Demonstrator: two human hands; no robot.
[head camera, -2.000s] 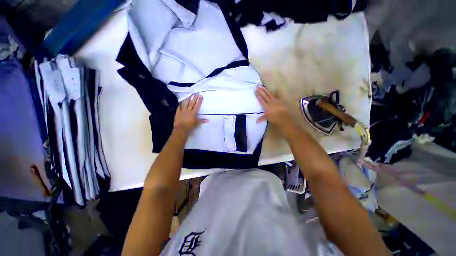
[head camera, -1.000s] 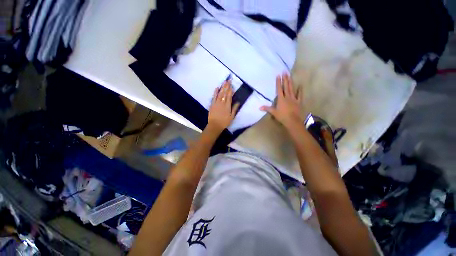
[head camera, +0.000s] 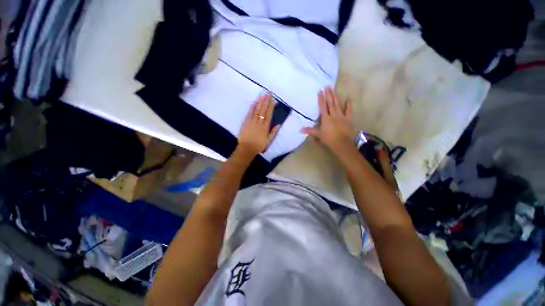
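Observation:
The garment piece (head camera: 269, 55), pale with navy-black panels and dark seam lines, lies spread on the pressing table. My left hand (head camera: 259, 127) lies flat on its lower pale part, partly over a dark strip (head camera: 279, 116). My right hand (head camera: 331, 122) lies at the garment's right edge, fingers spread and pointing away from me. Neither hand grips anything visibly. The steam iron (head camera: 375, 150) rests on the table just right of my right forearm, which partly hides it.
The off-white table cover (head camera: 412, 95) has brown stains. A black heap (head camera: 478, 27) lies at the far right. Striped folded pieces (head camera: 45, 48) hang at the far left. Below the table edge are cardboard (head camera: 122, 185), a white basket (head camera: 138, 260) and cloth heaps.
The view has turned, so the table appears tilted. My left hand has moved from the garment's left side onto the pocket area. My right hand stays near the right edge.

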